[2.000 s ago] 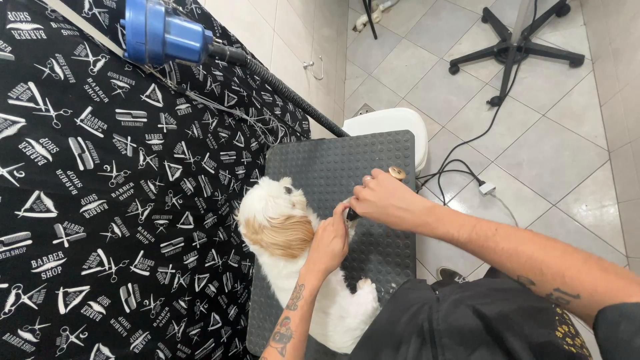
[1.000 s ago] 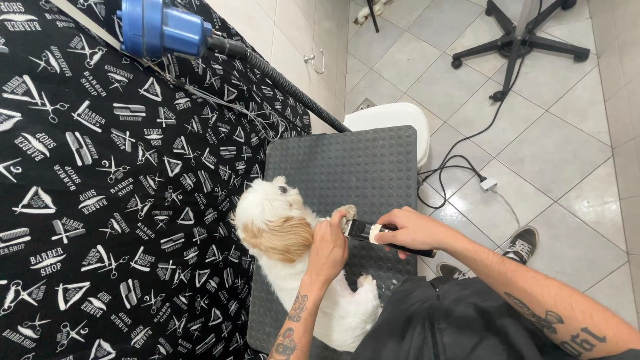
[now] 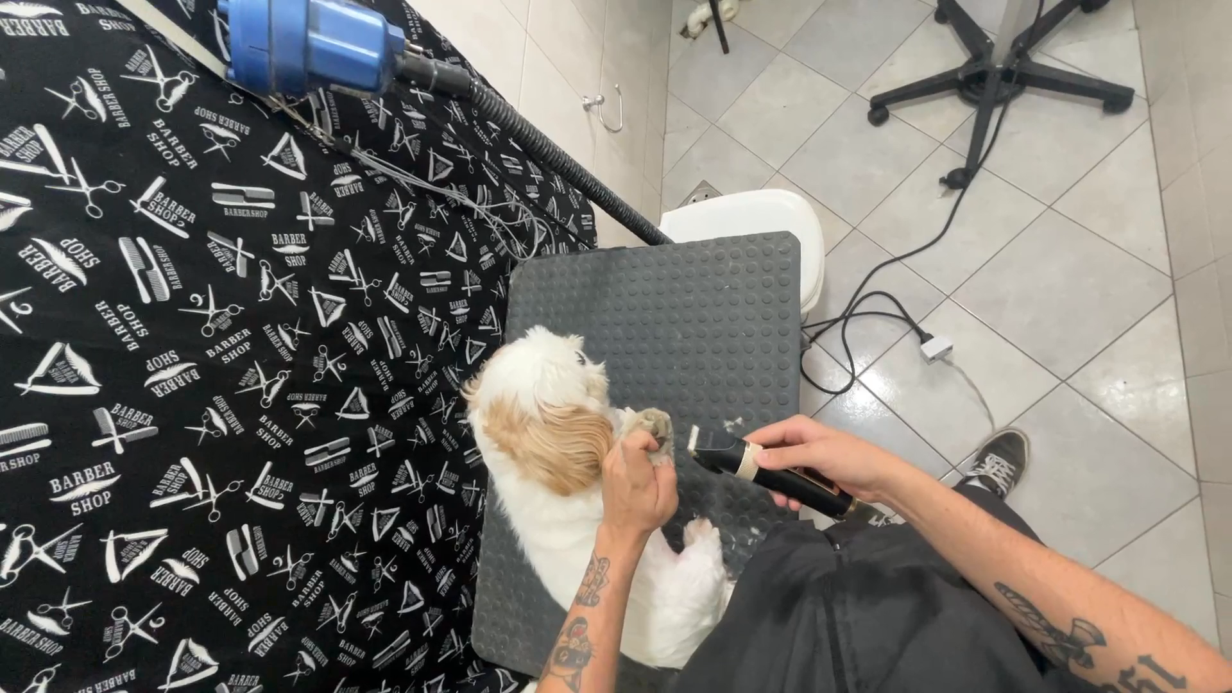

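A white dog with tan ears (image 3: 539,433) lies on a grey studded rubber table mat (image 3: 674,308), its head toward the curtain side. My left hand (image 3: 637,486) grips one of its front legs, and the paw (image 3: 650,425) sticks up above my fingers with its pads showing. In my right hand (image 3: 818,457) is a black cordless-looking hair clipper (image 3: 770,474) with a cream band. Its blade end points left at the paw, with a small gap between them. Another paw (image 3: 703,531) rests lower on the mat. Small tufts of hair (image 3: 733,423) lie near the clipper.
A blue dryer unit (image 3: 313,43) with a black corrugated hose (image 3: 549,144) hangs over the upper left, before a black barber-print curtain (image 3: 231,385). Behind the table is a white plastic lid or seat (image 3: 756,217). A wheeled stand base (image 3: 996,77) and a cable with a white plug (image 3: 936,348) are on the tiled floor.
The clipper was against the paw one second ago; now it is apart from it, to the right. Two seconds ago both hands were close together at the paw.
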